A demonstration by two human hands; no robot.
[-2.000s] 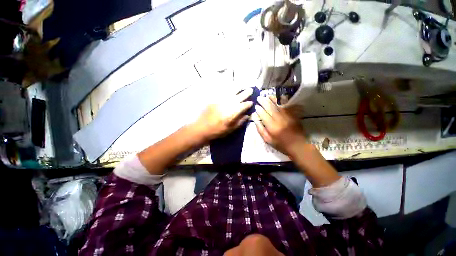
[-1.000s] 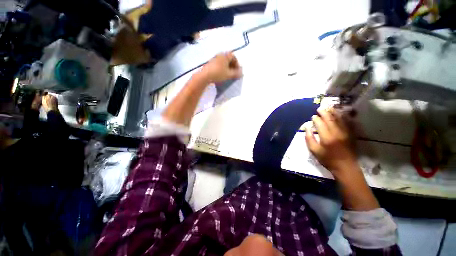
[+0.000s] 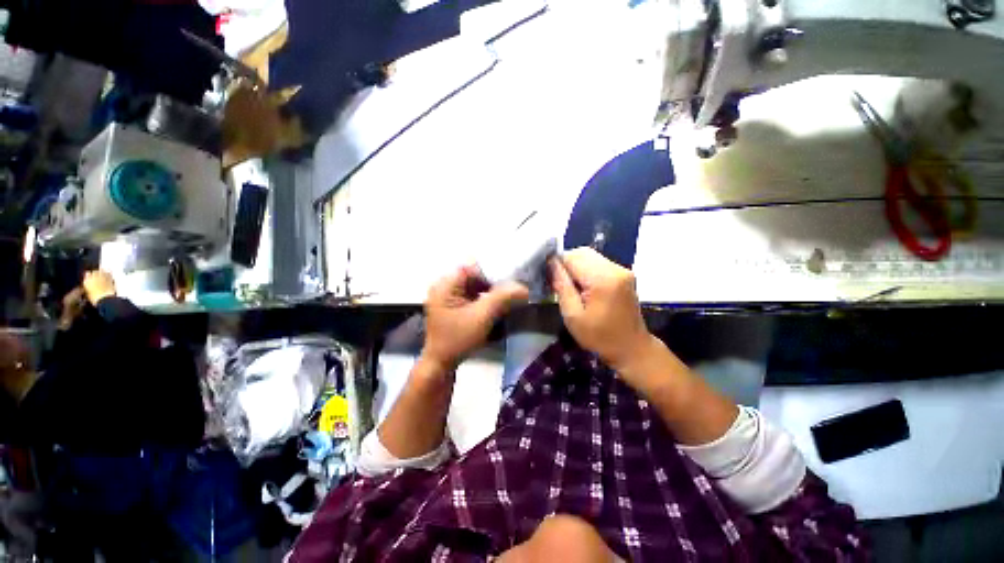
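Observation:
A pale grey-white piece (image 3: 526,264) is held between both hands, just above the table's front edge. My left hand (image 3: 465,316) pinches its left side. My right hand (image 3: 598,302) pinches its right side, where a grey part shows. A curved navy piece (image 3: 612,203) lies flat on the white table, its upper end at the sewing machine's needle area (image 3: 674,123). The outline of the pale piece is hard to tell against the bright table.
Scissors (image 3: 916,209) with red and yellow loops lie right of the needle. A long pale panel (image 3: 385,121) and dark fabric (image 3: 330,55) lie at the upper left. A smartphone (image 3: 861,430) rests on the lower white surface. Another person (image 3: 110,363) works at a machine on the left.
My left hand has come from the panels at the left to meet my right hand, which has left the needle area. One long panel seen earlier at the left is no longer visible there.

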